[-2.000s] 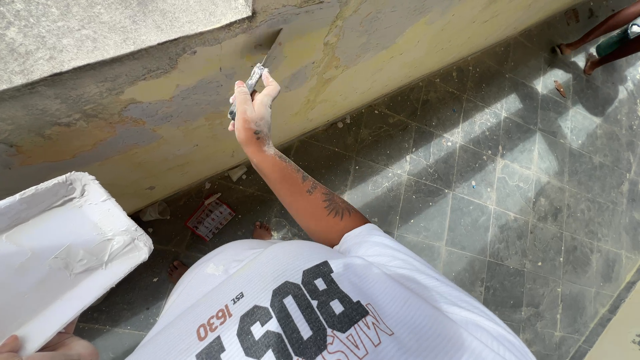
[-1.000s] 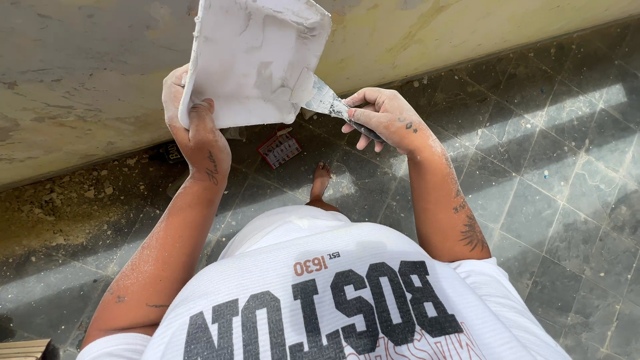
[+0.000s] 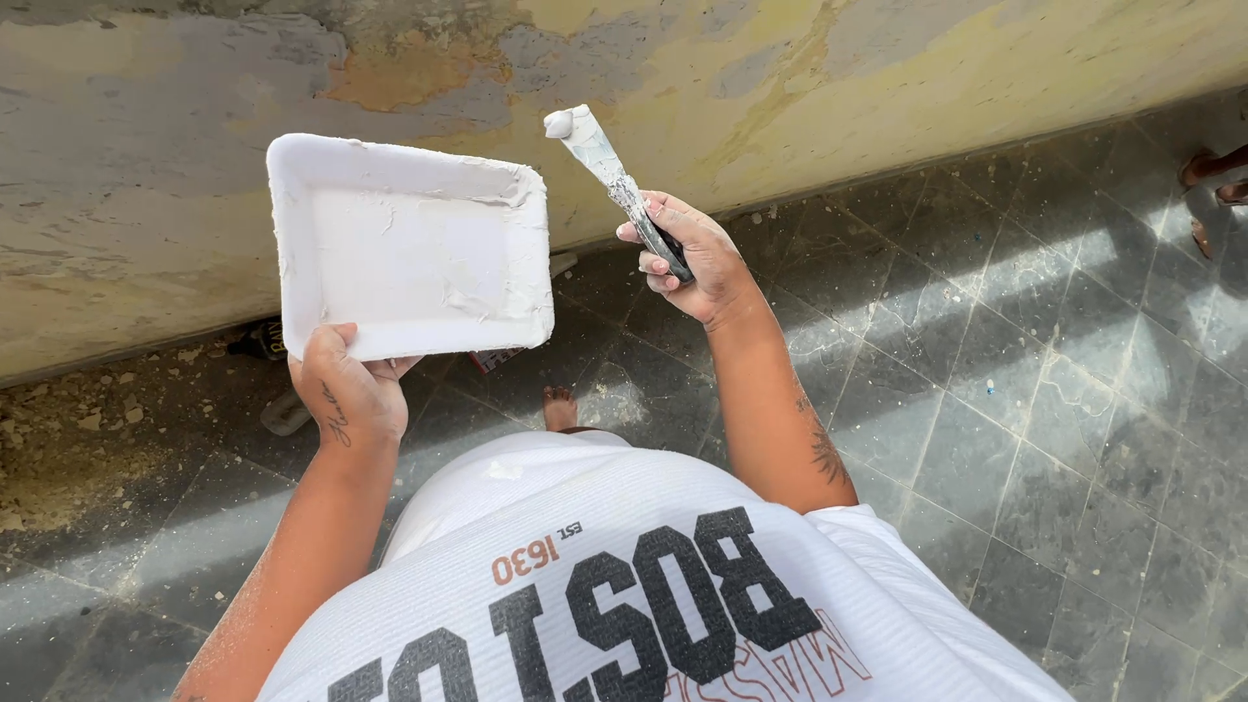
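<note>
My left hand [image 3: 351,390] grips the near rim of a shallow white tray [image 3: 414,249], thumb over the edge. White paste is smeared inside the tray and along its right rim. To the right of it, my right hand [image 3: 692,253] is closed around the dark handle of a putty knife [image 3: 609,166]. The blade points up and left, coated with white paste, and a lump of paste sits at its tip. Knife and tray are apart. Beyond both stands a wall [image 3: 604,58] with patchy yellow and grey paint.
Dark floor tiles [image 3: 936,390] run along the wall's foot. Crumbled debris [image 3: 88,419] lies at the left, near a dark bottle [image 3: 261,339]. A red and white item [image 3: 495,359] shows partly under the tray. Another person's feet [image 3: 1204,171] are at the far right.
One second ago the knife's blade was at the tray's right edge; now it is apart from it, raised and carrying paste. The tray has moved down and left from in front of the wall.
</note>
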